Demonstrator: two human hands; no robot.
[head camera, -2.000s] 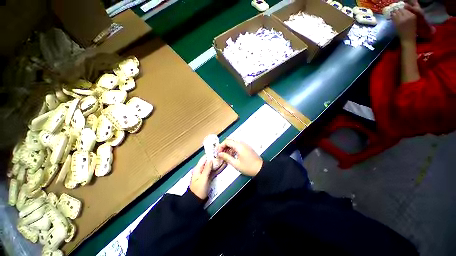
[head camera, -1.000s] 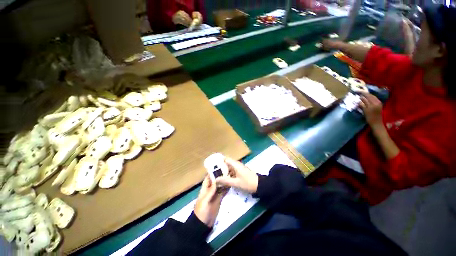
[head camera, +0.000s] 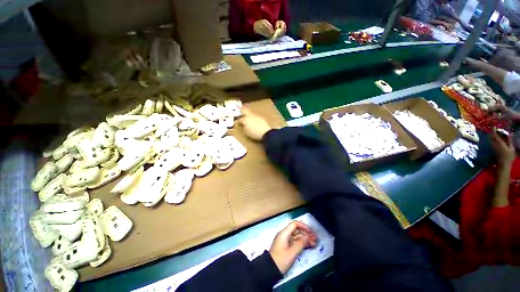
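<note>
A pile of cream housings (head camera: 151, 151) with small dark square openings lies on the brown cardboard sheet (head camera: 256, 197). My right hand (head camera: 254, 122) is stretched out to the pile's upper right edge, with its fingertips at the housings there; whether it grips one is unclear. My left hand (head camera: 293, 245) rests over the white sticker sheet (head camera: 319, 251) with its fingers curled; no housing shows in it, but a tiny piece could be hidden. A single housing with a dark mark (head camera: 294, 109) lies on the green surface beyond the cardboard.
Two open cardboard boxes (head camera: 373, 165) of small white parts stand right of my right arm. Loose white pieces (head camera: 463, 149) and more housings lie beyond. A person in red (head camera: 484, 211) is at the right; another (head camera: 258, 17) works across the belt. Clear plastic (head camera: 165, 57) lies behind the pile.
The housing held in both hands has left them. My right hand has moved forward to the pile, and my left hand has stayed near the sheet. A marked housing now lies beyond the cardboard. The view has turned left.
</note>
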